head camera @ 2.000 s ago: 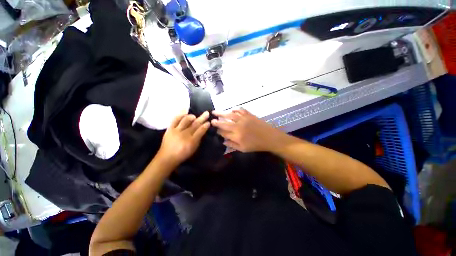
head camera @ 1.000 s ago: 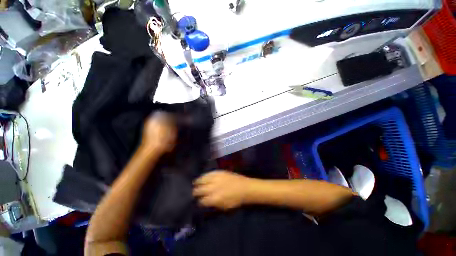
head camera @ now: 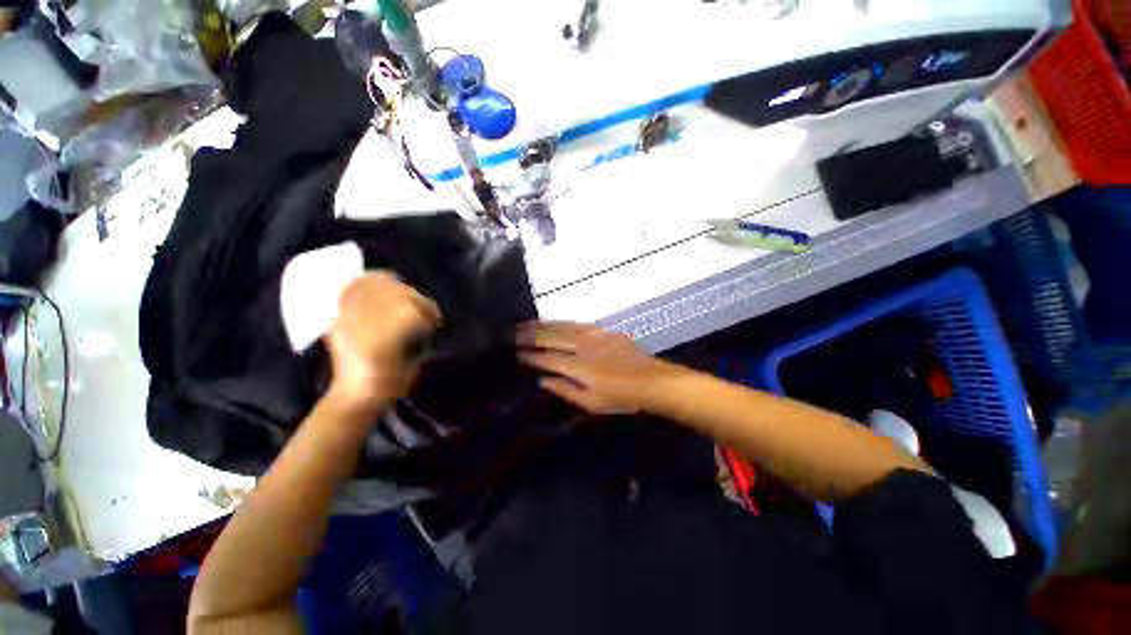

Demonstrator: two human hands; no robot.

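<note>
The black garment (head camera: pixel 236 273) lies bunched left of the needle area (head camera: pixel 527 217) and hangs over the table's front edge. A white piece (head camera: pixel 319 292) shows on it beside my left hand. My left hand (head camera: pixel 382 335) is closed on the black cloth, slightly blurred. My right hand (head camera: pixel 589 366) lies with fingers extended on the cloth's right edge, below the needle; whether it pinches the cloth is hidden. The white sewing machine (head camera: pixel 695 75) stands behind.
Thread snips (head camera: pixel 763 236) and a black flat box (head camera: pixel 887 174) lie at right on the table. A blue crate (head camera: pixel 986 372) with white pieces is below right, a red crate (head camera: pixel 1085 106) at upper right. Clear plastic bags (head camera: pixel 137 62) lie upper left.
The garment has been turned and shifted; one white oval is no longer seen as before. My left hand moved left and down from the needle. My right hand dropped, then came back up to the cloth edge.
</note>
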